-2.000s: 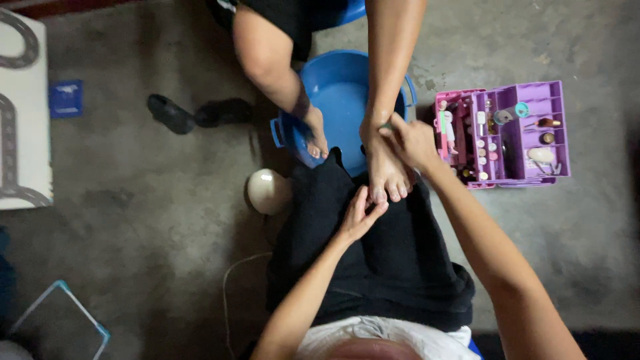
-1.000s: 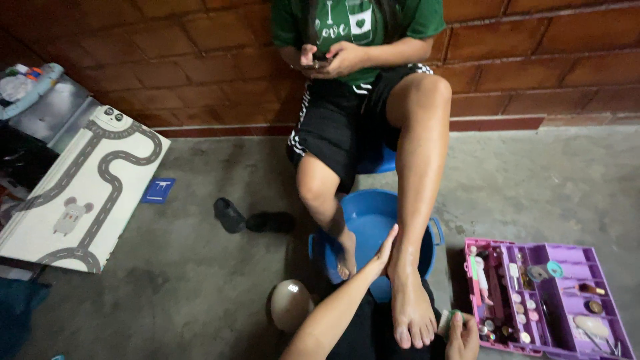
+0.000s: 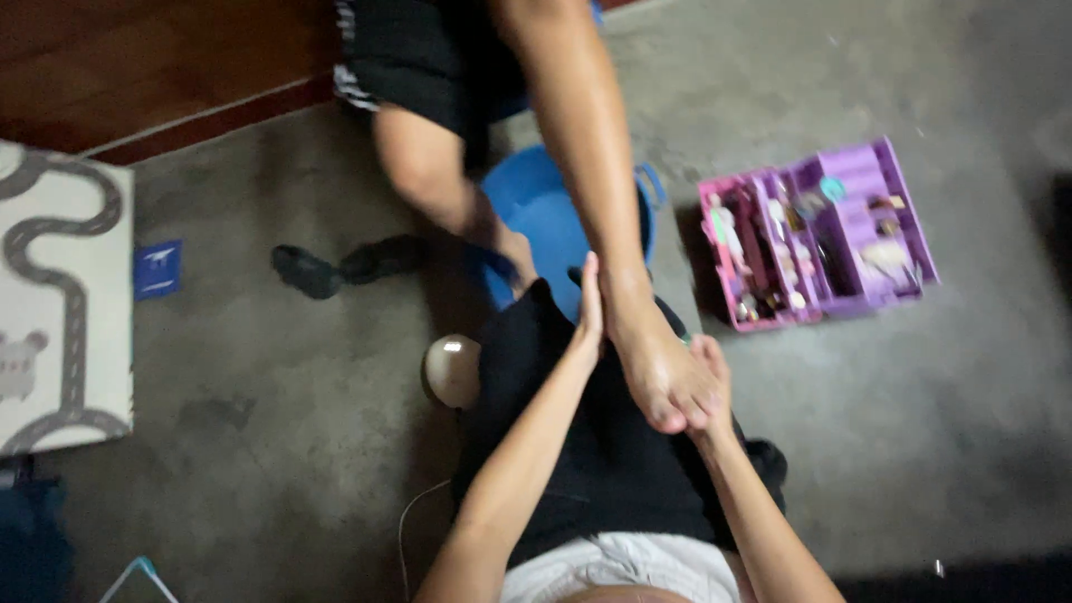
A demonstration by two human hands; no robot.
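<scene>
Another person's bare foot (image 3: 670, 368) rests over my lap, on the dark trousers (image 3: 586, 469). My left hand (image 3: 591, 306) lies flat along the inner side of the ankle, fingers straight. Beside the toes, my right hand (image 3: 712, 377) is at the foot's outer edge, partly hidden by it; a small greenish thing shows by its fingertips, too blurred to name. Behind my knees stands a blue plastic basin (image 3: 536, 201), with the person's other foot (image 3: 521, 260) at its left side.
An open purple and pink organizer case (image 3: 871, 297) holding small bottles stands on the concrete floor at right. Left are dark shoes (image 3: 306, 272), a round pale object (image 3: 452, 370) by my knee, a blue card (image 3: 157, 270) and a road-print board (image 3: 105, 335). A thin cord (image 3: 402, 536) lies nearby.
Two seconds ago my right hand was at the ankle and my left at the toes; now my left is at the ankle and my right near the toes. The view has swung up and back down.
</scene>
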